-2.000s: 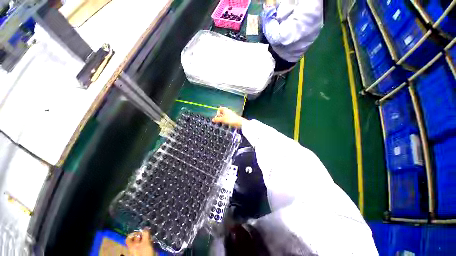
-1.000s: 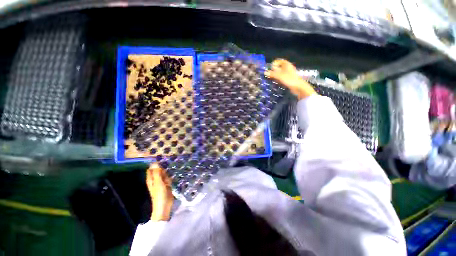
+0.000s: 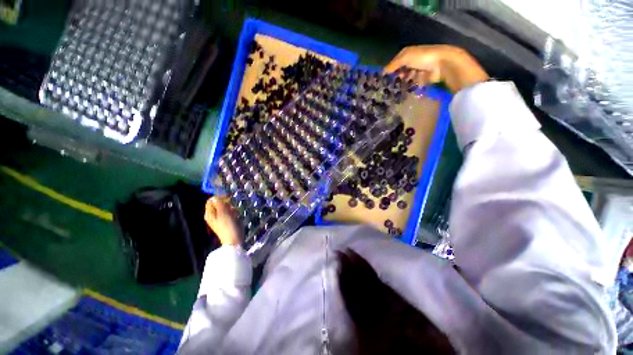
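Observation:
A clear blister tray (image 3: 288, 156) is held tilted over two shallow blue bins. My left hand (image 3: 223, 220) grips its near left corner. My right hand (image 3: 437, 66) grips its far right end. Small black parts (image 3: 385, 177) lie loose on the tan liner of the right blue bin (image 3: 432, 163), beside and below the tray's edge. More black parts (image 3: 267, 80) lie in the left blue bin (image 3: 232, 90). The tray hides the middle of both bins. Whether its pockets still hold parts cannot be told clearly.
A stack of silvery empty blister trays (image 3: 114, 69) stands at the upper left, with flat black trays (image 3: 182, 128) beside it. A black object (image 3: 158, 232) is below the bench on the green floor. Clear plastic trays (image 3: 590, 90) lie at the upper right.
The filled tray has moved from the bench side to over the bins and tilted. Black parts now lie loose in the right bin. Both hands keep hold of the tray; the view has turned.

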